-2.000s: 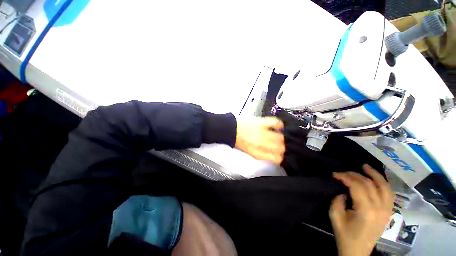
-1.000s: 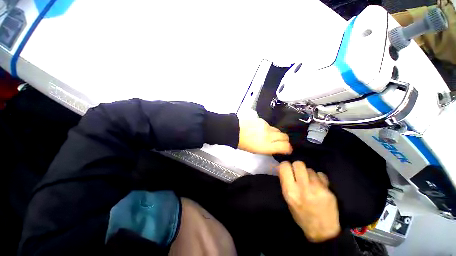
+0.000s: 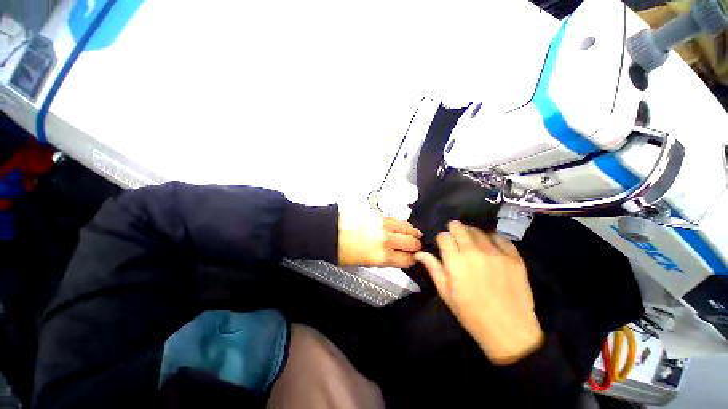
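A large black garment piece [image 3: 575, 275] lies under the head of the white sewing machine [image 3: 519, 136] and drapes over the table's front edge onto the lap. My left hand [image 3: 381, 240] has its fingertips on the cloth's left edge, just in front of the needle plate. My right hand [image 3: 485, 287] lies on the cloth beside it, with thumb and fingers pinching the cloth close to the left fingertips. The presser foot area [image 3: 447, 169] is small, and the needle cannot be made out.
Scissors with red and yellow handles [image 3: 623, 355] lie in a tray at the lower right. A grey knob [image 3: 513, 222] sits on the machine head. A blue band [image 3: 68, 68] crosses the table's left end. A ruler-marked front edge [image 3: 343, 281] runs below my left forearm.
My right hand has moved from the lower right up and left, next to the left hand. My left hand has drawn back slightly leftward. The scissor handles show more fully.
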